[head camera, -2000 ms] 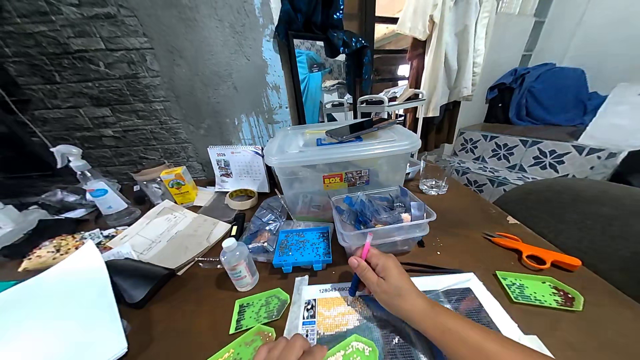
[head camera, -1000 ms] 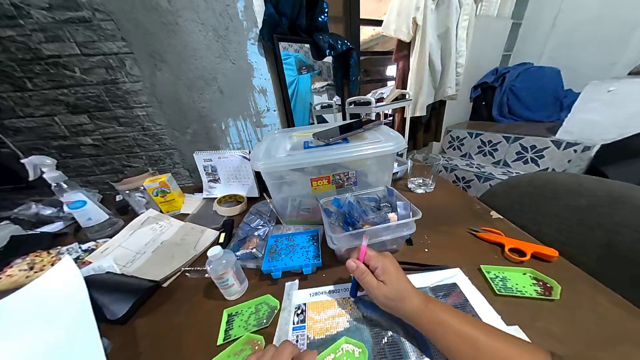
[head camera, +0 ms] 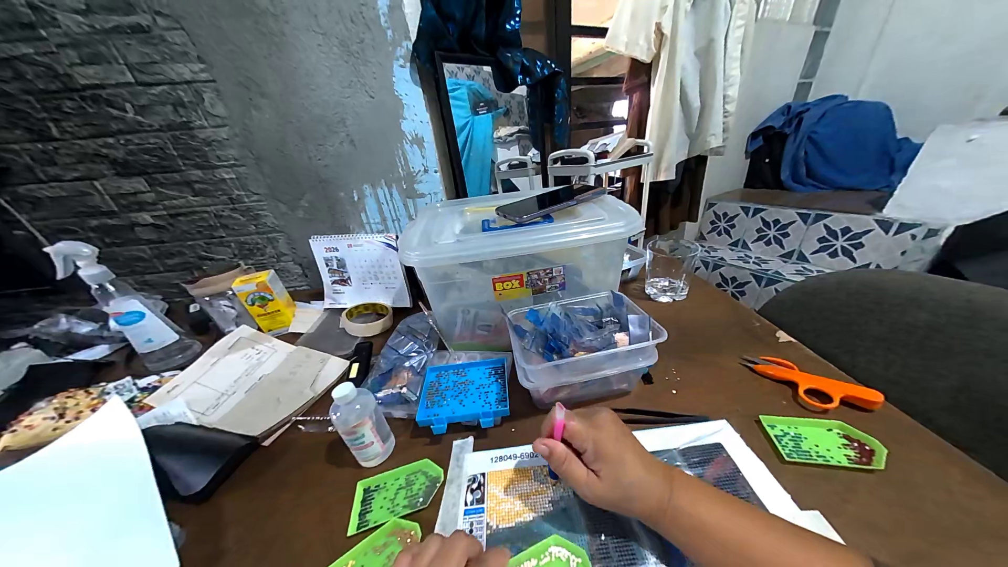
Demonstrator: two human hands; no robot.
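My right hand point(head camera: 602, 457) is closed around a pink and blue applicator pen point(head camera: 559, 423), its tip down at the upper part of a diamond painting canvas point(head camera: 583, 520). At the bottom edge, my left hand point(head camera: 453, 551) rests between two green bead trays; its fingers are partly cut off, and whether it holds anything is hidden. One green tray point(head camera: 551, 554) with pale beads lies on the canvas, another point(head camera: 382, 545) to the left of the hand. A third green tray point(head camera: 396, 494) with dark beads is beside the canvas, and a fourth point(head camera: 823, 442) lies at the right.
Behind the canvas stand a blue bead case point(head camera: 463, 391), a plastic tub of bead packets point(head camera: 587, 346) and a large lidded box point(head camera: 524, 260) with a phone on top. A small bottle point(head camera: 362, 425) is left; orange thread snips point(head camera: 815, 382) and a drinking glass point(head camera: 668, 272) are right.
My right hand stays over the canvas with the pen, its grip turned so that the pen's pink end now tilts differently. Table objects have not plainly moved.
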